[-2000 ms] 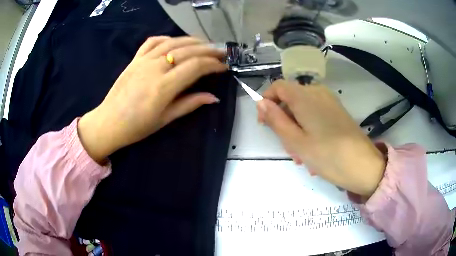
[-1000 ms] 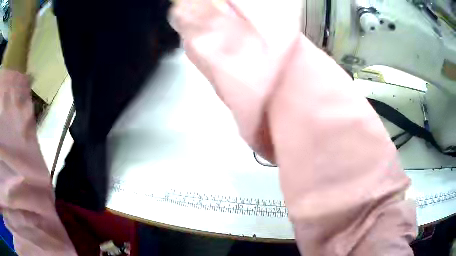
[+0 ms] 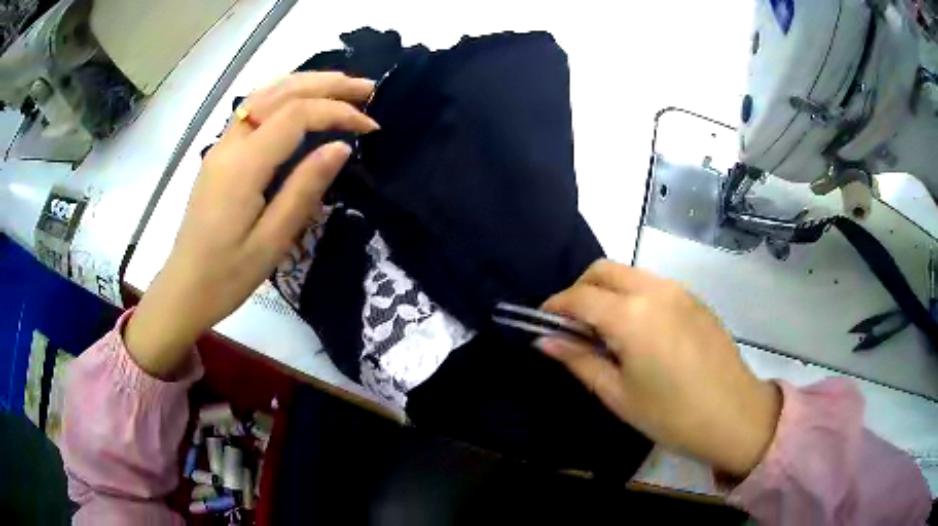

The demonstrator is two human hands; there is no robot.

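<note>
A black garment [image 3: 483, 154] lies bunched on the white table left of the sewing machine, its lower part hanging over the front edge. A white floral lace patch [image 3: 396, 324] shows on it. My left hand [image 3: 273, 170] is at the garment's upper left, its fingers and thumb around a fold of black fabric. My right hand [image 3: 648, 354] holds slim silver tweezers [image 3: 540, 321] over the garment's right part, tips pointing left.
The sewing machine head [image 3: 823, 92] stands at the right, with its presser foot [image 3: 743, 200] over the bed plate. Black binding tape [image 3: 885, 272] runs into the folder; black snips [image 3: 879, 327] lie beside it. Thread spools [image 3: 228, 462] sit in a dark red bin below left. Another machine is upper left.
The garment has left the needle area and now lies bunched on the table, lace showing. Both hands have come back into view over it. The view has shifted left.
</note>
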